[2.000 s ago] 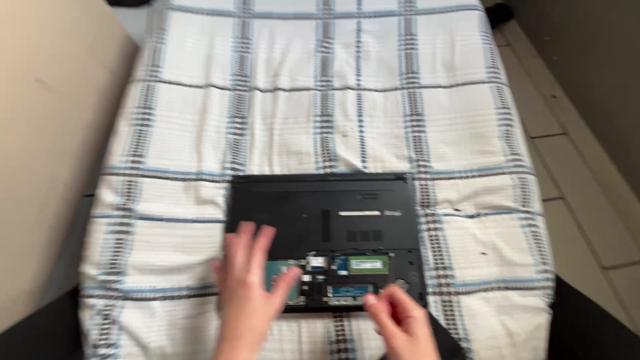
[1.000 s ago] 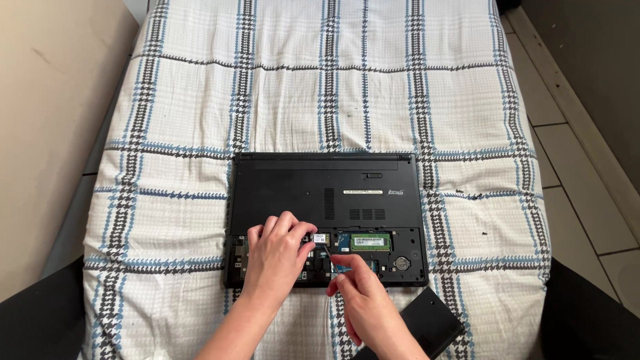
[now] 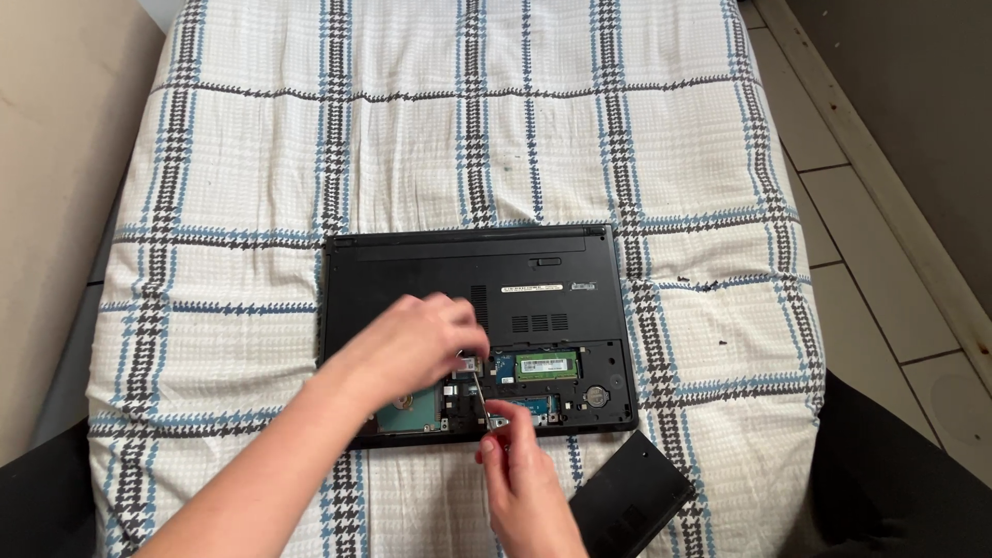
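A black laptop (image 3: 403, 279) lies bottom up, its lower bay uncovered. In that bay show a green memory module (image 3: 547, 366), a coin cell battery (image 3: 596, 397) and a hard drive (image 3: 411, 411). My left hand (image 3: 426, 341) is over the bay's left part, fingertips by a small card with a white label (image 3: 467, 364); whether they grip anything is hidden. My right hand (image 3: 519, 473) holds a thin metal tool (image 3: 481, 395), perhaps a small screwdriver, between thumb and index finger. Its tip points up at the small card.
A detached black plastic cover panel (image 3: 632, 496) rests on the checked cloth (image 3: 403, 155), below the laptop's right corner. Small dark screws (image 3: 683, 279) lie on the cloth to the right. Tiled floor (image 3: 860, 232) shows beyond the cloth's right edge.
My left hand has come over the small card in the bay from farther left. My right hand's tool now shows plainly, its tip at the card. The cover panel has stayed beside the laptop since a second ago.
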